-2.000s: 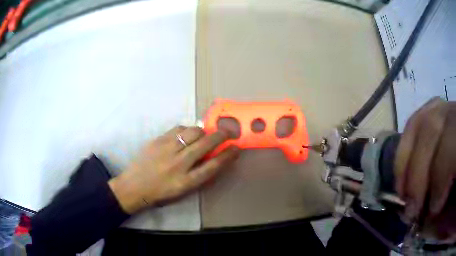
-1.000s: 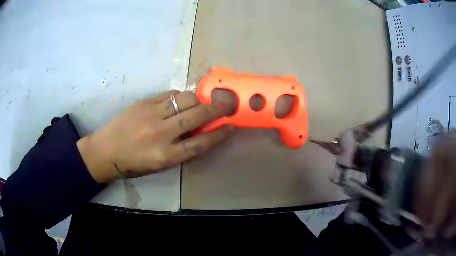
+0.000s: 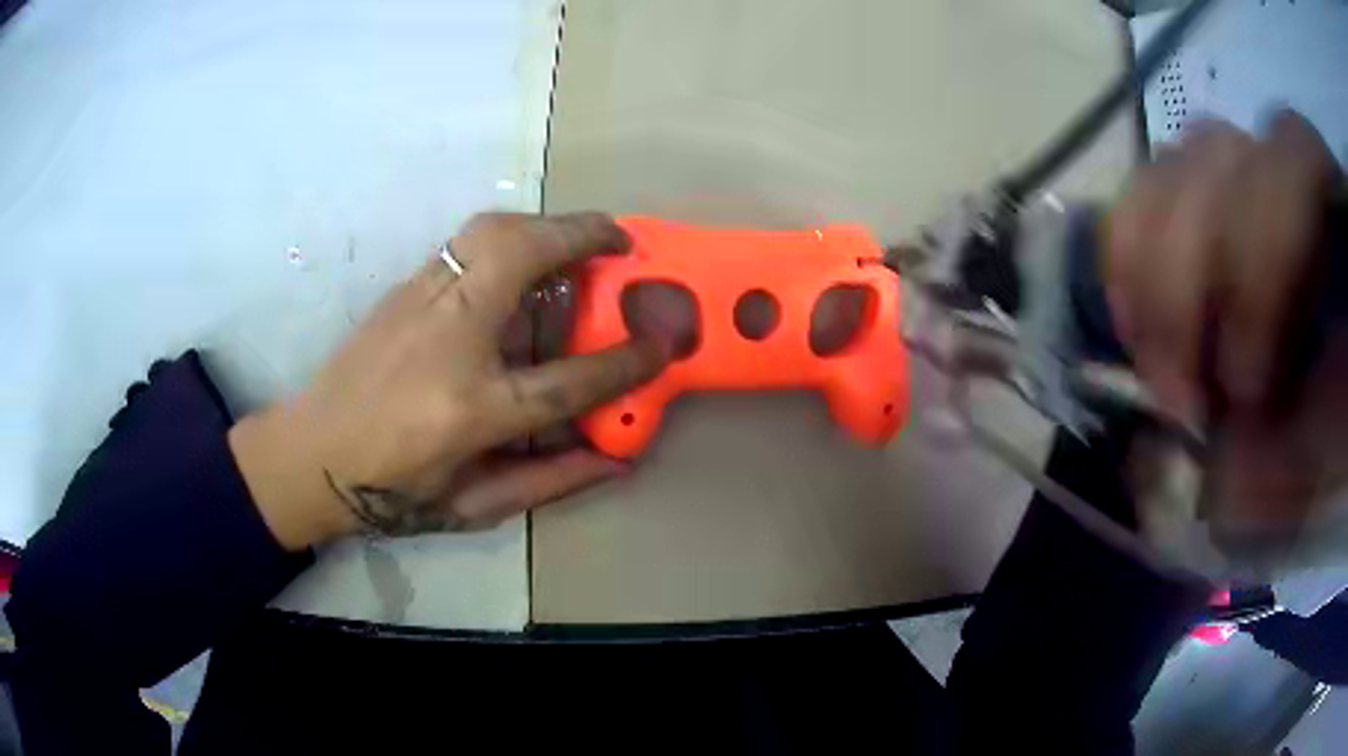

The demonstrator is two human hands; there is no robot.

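Note:
An orange controller-shaped housing point(image 3: 754, 244) lies on the beige board, its two short legs towards me. My left hand point(image 3: 444, 369) grips its left end, with fingers at the upper left corner, at the left large opening and by the left leg. My right hand point(image 3: 1227, 310), blurred, holds the electric screwdriver point(image 3: 1050, 296) at the right. The screwdriver's nose point(image 3: 909, 263) is at the housing's upper right corner; whether the tip touches the hole is too blurred to tell. Dark holes show in both legs. The feed hose point(image 3: 1101, 111) runs to the upper right.
A white sheet point(image 3: 266, 133) covers the bench at left and meets the beige board point(image 3: 710, 532) along a dark seam. A white-grey box point(image 3: 1249, 67) with vent dots stands at upper right. The bench's dark front edge runs close to my body.
The screwdriver has moved up from beside the right leg to the housing's upper right corner. My left fingers have spread, uncovering the left leg. The housing now sits straighter.

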